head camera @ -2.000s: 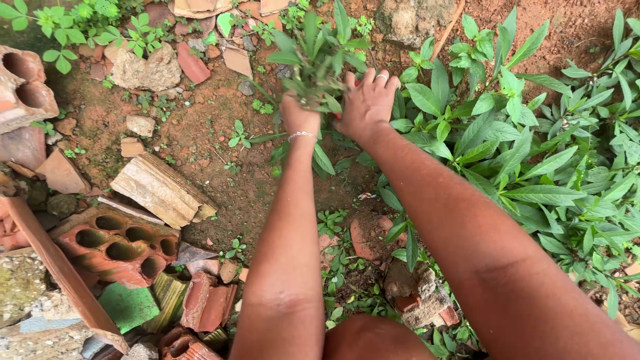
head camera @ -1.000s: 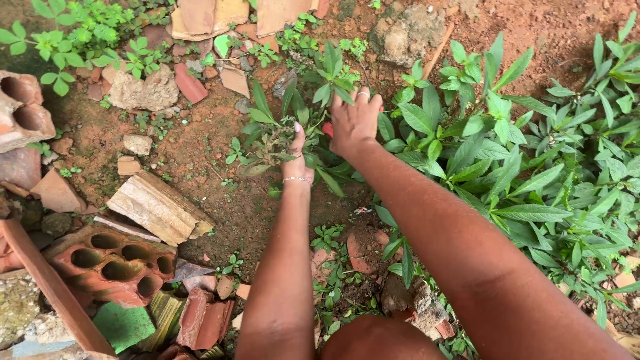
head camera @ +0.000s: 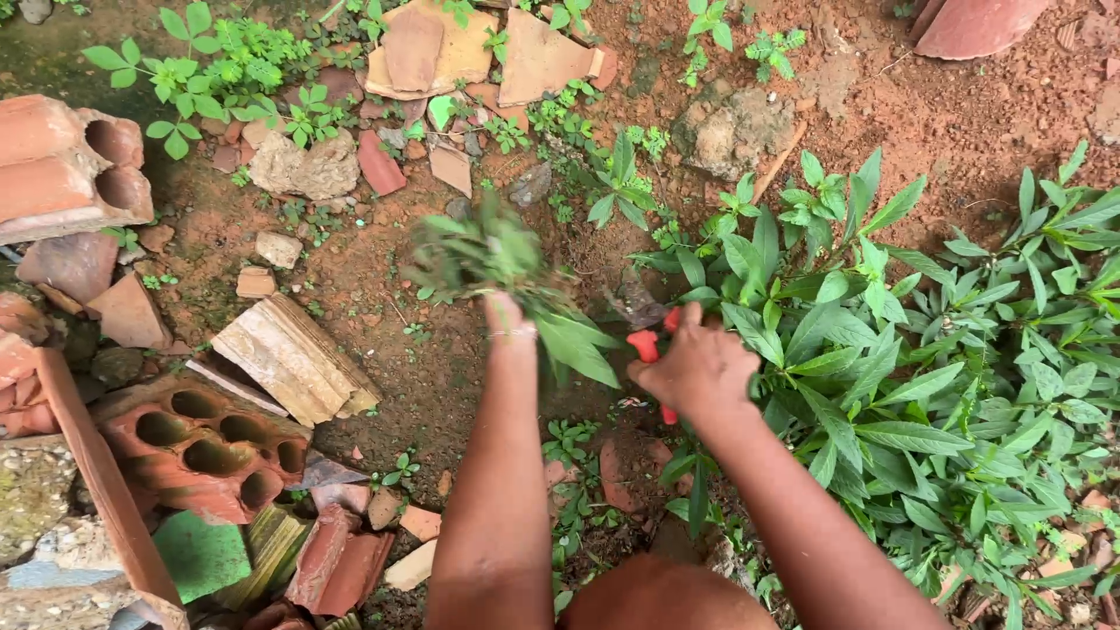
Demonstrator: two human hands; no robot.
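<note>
My left hand (head camera: 506,313) is closed on a bunch of cut leafy stems (head camera: 494,254), blurred by motion, with long leaves hanging down to the right of the wrist. To its right, my right hand (head camera: 704,363) holds red-handled pruning shears (head camera: 646,343); their metal blades point up and left, low over the soil, and are partly blurred. Just right of the shears grows a dense patch of long-leaved green plants (head camera: 875,367). A smaller leafy sprig (head camera: 623,188) stands above the shears, between the two hands.
Broken hollow clay bricks (head camera: 210,446) and tile pieces (head camera: 293,359) lie along the left. More tile shards (head camera: 542,57) and a rough stone (head camera: 733,129) are at the top. Small weeds (head camera: 569,442) grow in the reddish soil, and a bare knee (head camera: 665,595) is at the bottom.
My left hand, with its bunch, was close beside my right hand two seconds ago and is now apart to the left. The shears' red handles now show plainly at my right hand.
</note>
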